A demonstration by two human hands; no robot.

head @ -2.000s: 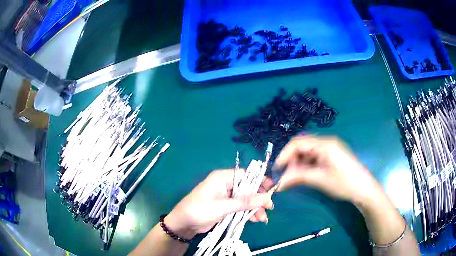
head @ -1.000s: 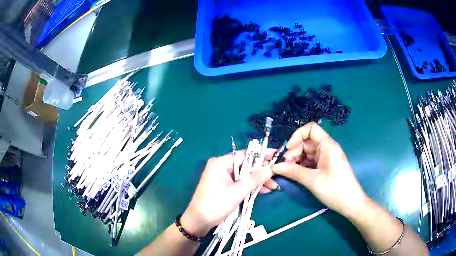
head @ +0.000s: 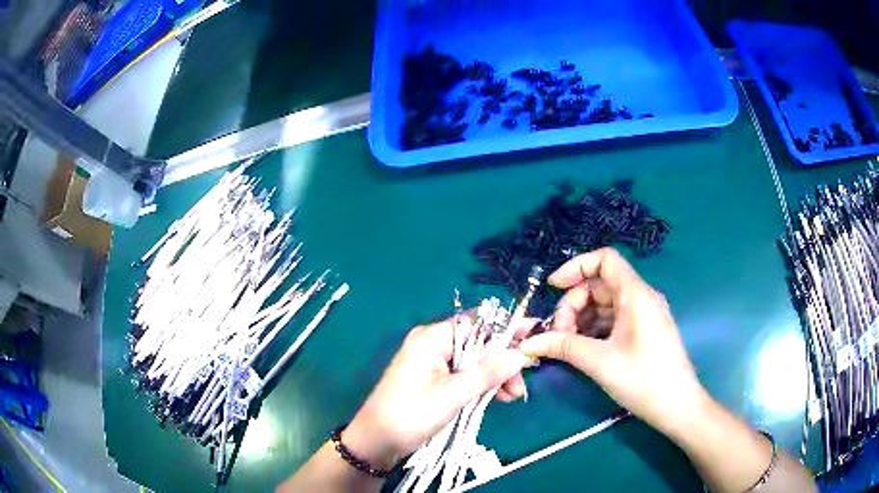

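Note:
My left hand (head: 424, 380) is closed around a bundle of thin white leads (head: 450, 438), their light tips fanning up past the fingers. My right hand (head: 622, 337) meets it at the fingertips and pinches a small dark piece (head: 546, 323) at the end of one lead. Exactly how far the piece sits on the lead is hidden by the fingers. A loose heap of black pieces (head: 578, 226) lies just beyond the hands. One white lead (head: 559, 445) lies on the table below the right hand.
A pile of white leads (head: 217, 298) with dark ends lies at left. Dense rows of leads (head: 843, 318) lie at the right edge. A large blue tray (head: 559, 144) holding black pieces stands at top centre, with a smaller blue tray (head: 839, 154) at its right. A metal strip (head: 279, 132) crosses the green table.
My right hand has come in from a blurred movement to the left hand's fingertips and now pinches a dark piece there. The left hand still holds the bundle. The view has shifted slightly.

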